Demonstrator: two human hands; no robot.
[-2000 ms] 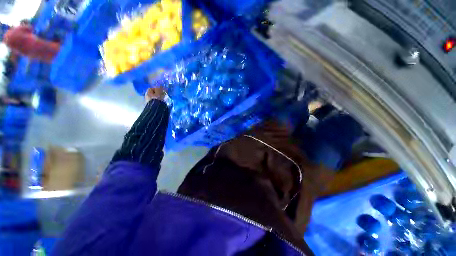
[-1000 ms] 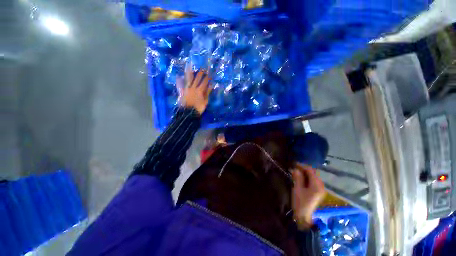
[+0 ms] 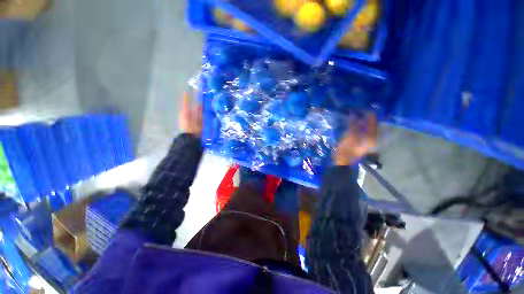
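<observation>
A blue crate [image 3: 210, 123] full of blue balls in clear plastic bags [image 3: 270, 112] lies in front of me in the head view. My left hand [image 3: 191, 116] is at the crate's left side, blurred, with its fingers along the outer wall. My right hand [image 3: 356, 139] is at the crate's right end, over or against its edge. It is blurred, and I cannot tell how firmly either hand grips.
A crate of yellow balls [image 3: 310, 16] overlaps the far edge. Tall blue crates [image 3: 454, 69] stand at the right, others [image 3: 69, 152] at the left. A red stool [image 3: 226, 189] is below the crate. The sealer [image 3: 431, 247] is at the lower right.
My left hand has moved off the bags to the crate's left side. My right hand has risen from near my lap to the crate's right end. The sealer has shifted lower in view.
</observation>
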